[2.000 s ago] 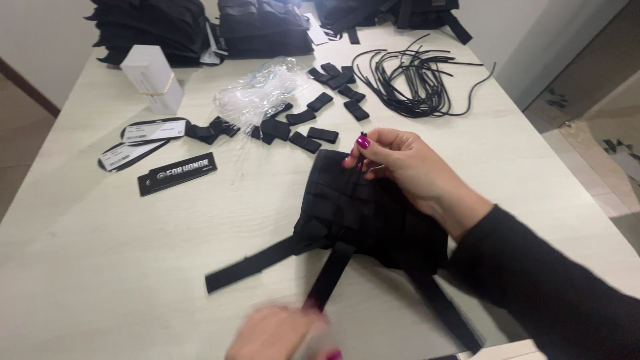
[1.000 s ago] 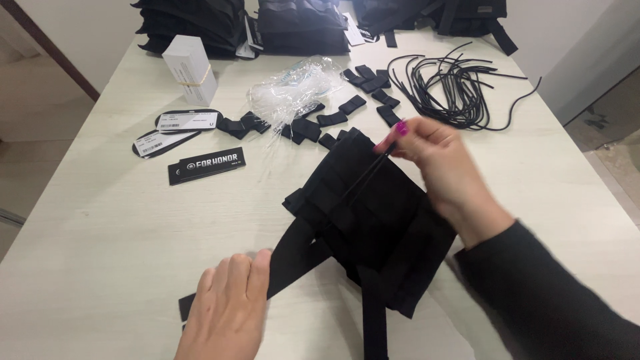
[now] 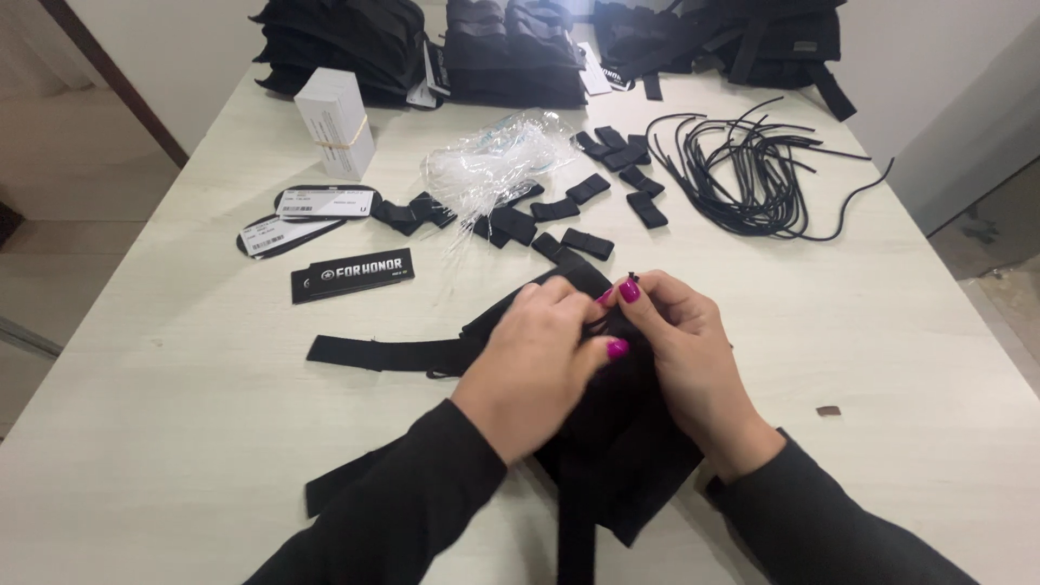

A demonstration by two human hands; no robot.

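A black fabric pouch (image 3: 634, 455) with webbing straps lies on the table under my hands, one strap (image 3: 390, 354) stretching left and another hanging toward the front. My right hand (image 3: 691, 349) pinches a black elastic cord (image 3: 634, 279), whose knotted end shows at its fingertips. Beside it, my left hand (image 3: 540, 357) reaches over the pouch's upper part, its fingers close to the right fingertips. What the left fingers touch is partly hidden, so its hold cannot be made out.
Beyond the pouch lie short black webbing pieces (image 3: 587, 188), clear plastic fasteners (image 3: 487, 171), a bundle of black cords (image 3: 731, 175), printed tags (image 3: 325, 203), a black label card (image 3: 353, 275) and a banded white card stack (image 3: 337, 122). Stacked black pouches (image 3: 516, 57) line the back.
My left hand has moved from the strap at the lower left up to the pouch's top, beside my right hand. The right hand still holds the cord. The pouch now lies partly under both hands.
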